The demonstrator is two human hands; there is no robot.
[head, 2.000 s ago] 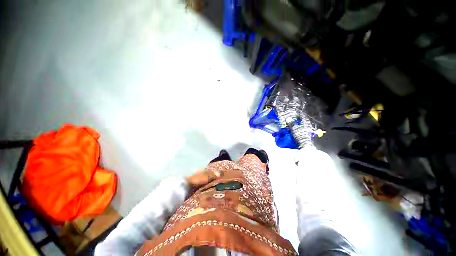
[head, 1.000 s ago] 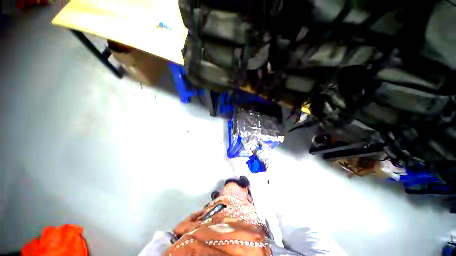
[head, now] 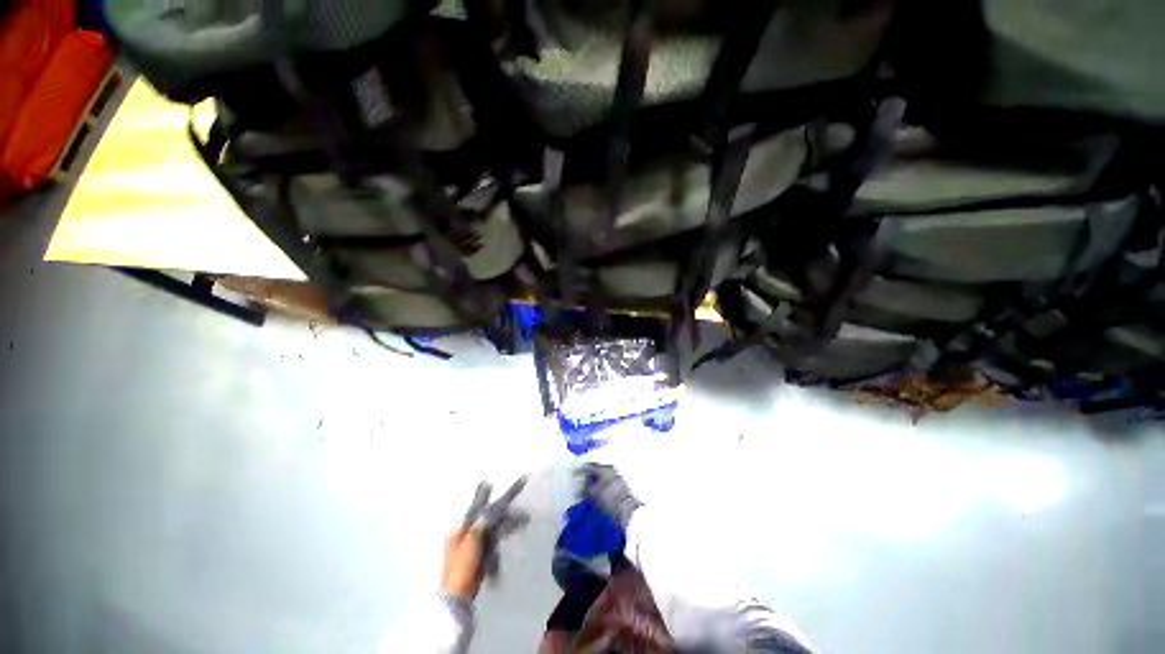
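Note:
The blue stool, with a shiny film-covered dark top, stands on the floor in front of me, partly under the rack. My right hand, in a greyish knit glove, is just below the stool and closed on a crumpled blue cloth. My left hand is lower left over the floor, blurred. A dark grey two-pronged shape extends from it; I cannot tell whether it is a held thing or fingers. The brown apron shows at the bottom edge.
Olive-green backpacks with black straps are piled across the top. A pale-yellow table is at upper left, with orange bales beyond it. Torn brown cardboard lies under the pile at right. Grey floor spans the lower part.
The view has swung right and up towards the backpacks. My left hand has come off the apron, out to the left. The orange bundle at lower left has left view. The blue cloth stays with my right hand.

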